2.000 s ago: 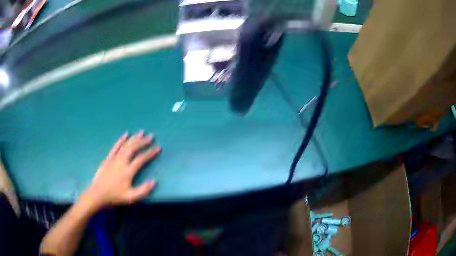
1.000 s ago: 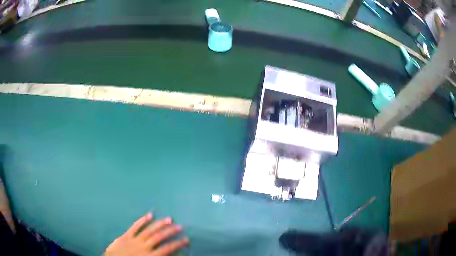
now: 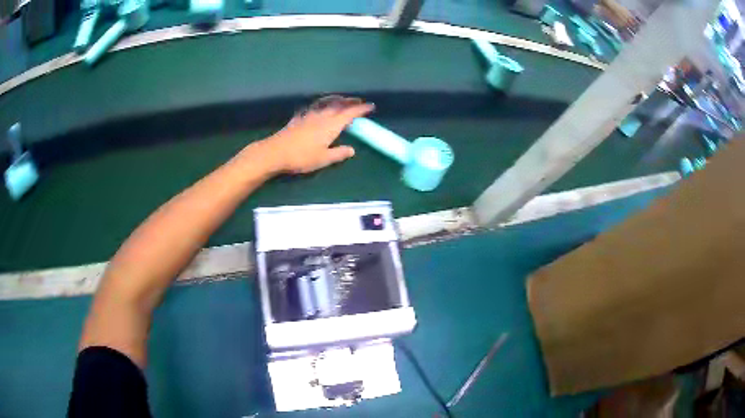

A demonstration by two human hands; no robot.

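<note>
A teal appliance housing [image 3: 426, 162] lies on the dark green conveyor, its round barrel to the right and its handle pointing up-left. My left hand [image 3: 314, 140] is stretched out over the conveyor at the handle's end, fingers apart; whether the fingertips touch the handle cannot be told. The arm crosses the bench rail from the lower left. The silver-grey screw feeder [image 3: 335, 329] stands on the bench below the hand, its top open with metal parts inside. My right hand is not in view.
A brown carton [image 3: 637, 286] stands at the right. A slanted pale post [image 3: 564, 122] rises beside the conveyor rail. A thin metal rod [image 3: 478, 371] lies right of the feeder. Other teal housings lie on the conveyor at the left [image 3: 22, 174] and far right [image 3: 503, 72].
My left hand has moved from the bench up over the conveyor to the housing's handle. The view has shifted; the dark driver-like shape at the lower right is gone from view.
</note>
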